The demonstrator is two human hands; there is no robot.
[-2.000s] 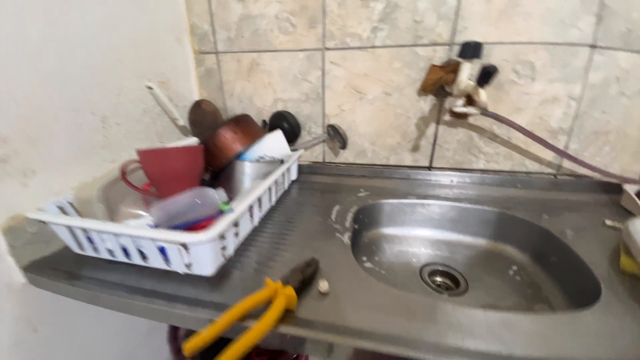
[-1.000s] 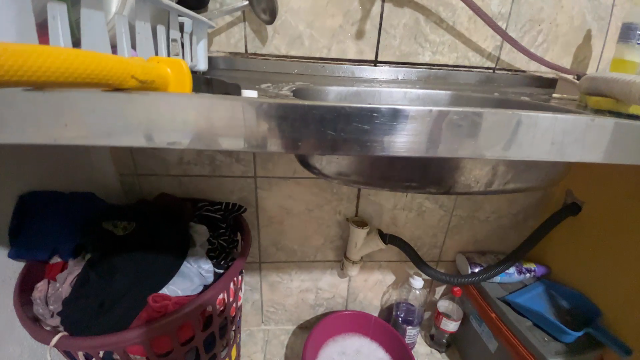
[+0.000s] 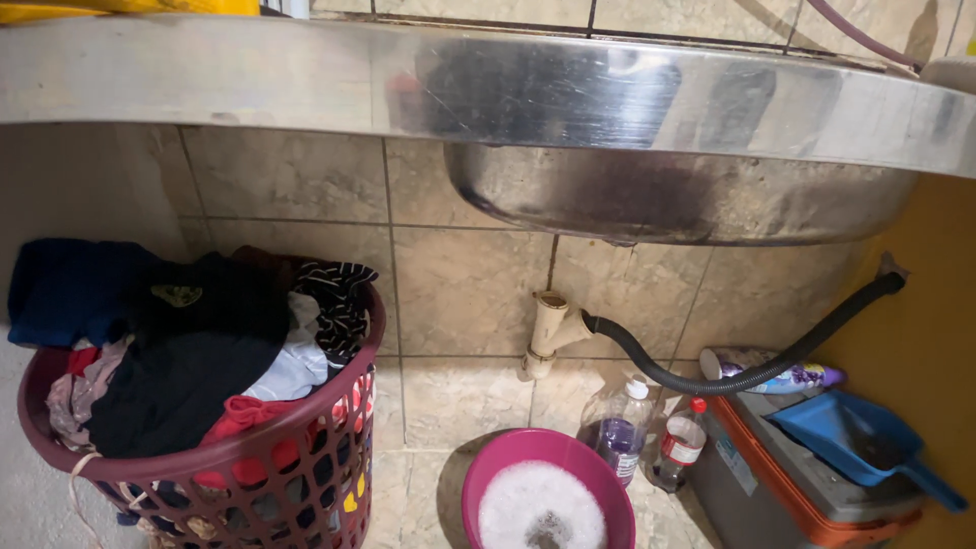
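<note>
Neither of my hands shows in the head view. Above, the steel front edge of the sink counter (image 3: 305, 84) runs across the view, with the underside of the sink basin (image 3: 671, 198) below it. A yellow plier handle (image 3: 152, 9) lies at the counter's top left, cut off by the frame. Beneath the basin a white plastic drain pipe (image 3: 547, 328) stands against the tiled wall, its upper mouth open and apart from the basin. A black corrugated hose (image 3: 663, 374) runs from its side branch to the orange-brown panel at the right.
A maroon laundry basket (image 3: 305, 435) heaped with clothes stands at left. A magenta basin (image 3: 625, 503) of foamy liquid sits on the floor, beside two plastic bottles (image 3: 621, 438). At right, a blue dustpan (image 3: 846, 438) and a purple-capped container (image 3: 770, 370) lie on a grey box (image 3: 751, 488).
The view has swung down from the countertop to the space under the sink. The pliers, seen whole on the counter two seconds ago, now show only a yellow part at top left.
</note>
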